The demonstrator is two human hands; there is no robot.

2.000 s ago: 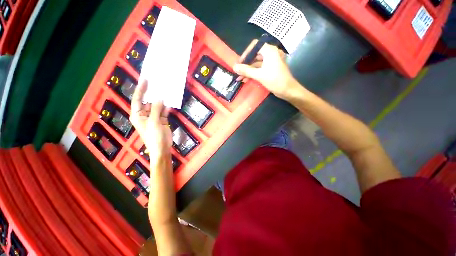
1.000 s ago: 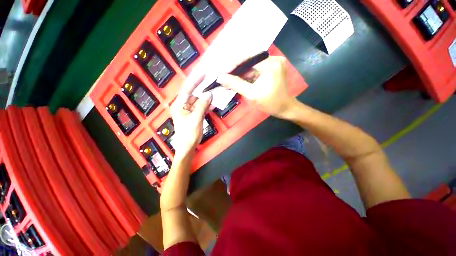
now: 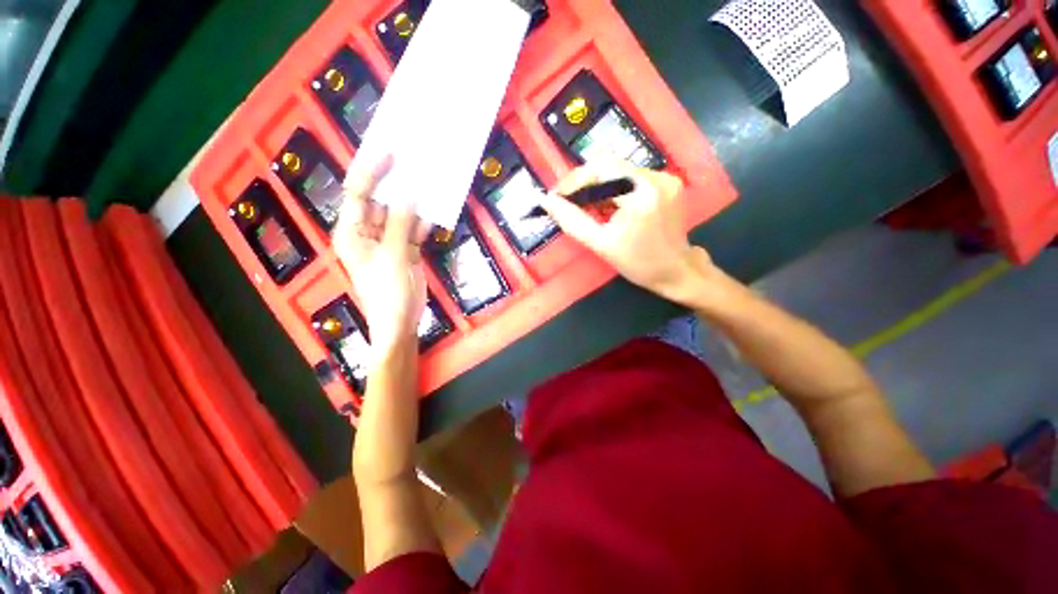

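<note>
A red-orange foam tray (image 3: 702, 163) lies on the dark green bench and holds black phone units with gold round spots. My left hand (image 3: 389, 250) holds a long white label sheet (image 3: 447, 110), plain side up, over the tray's middle. My right hand (image 3: 638, 226) grips a slim black tool (image 3: 598, 193). Its tip is at the printed area of a phone unit (image 3: 511, 209) in the near row. I cannot tell whether the tip carries a sticker. Another phone unit (image 3: 598, 128) lies to its right. The sheet hides parts of the far-row units.
A curled label sheet (image 3: 792, 52) with rows of dark marks lies right of the tray. Another red-orange tray (image 3: 980, 174) is at the upper right. A thick tray stack (image 3: 139, 383) stands at left. A brown cardboard box (image 3: 464, 464) is below the bench.
My right hand and tool have moved from the white sheet to a near-row unit, left of the one worked on two seconds ago. The white sheet has moved left, uncovering near-row units.
</note>
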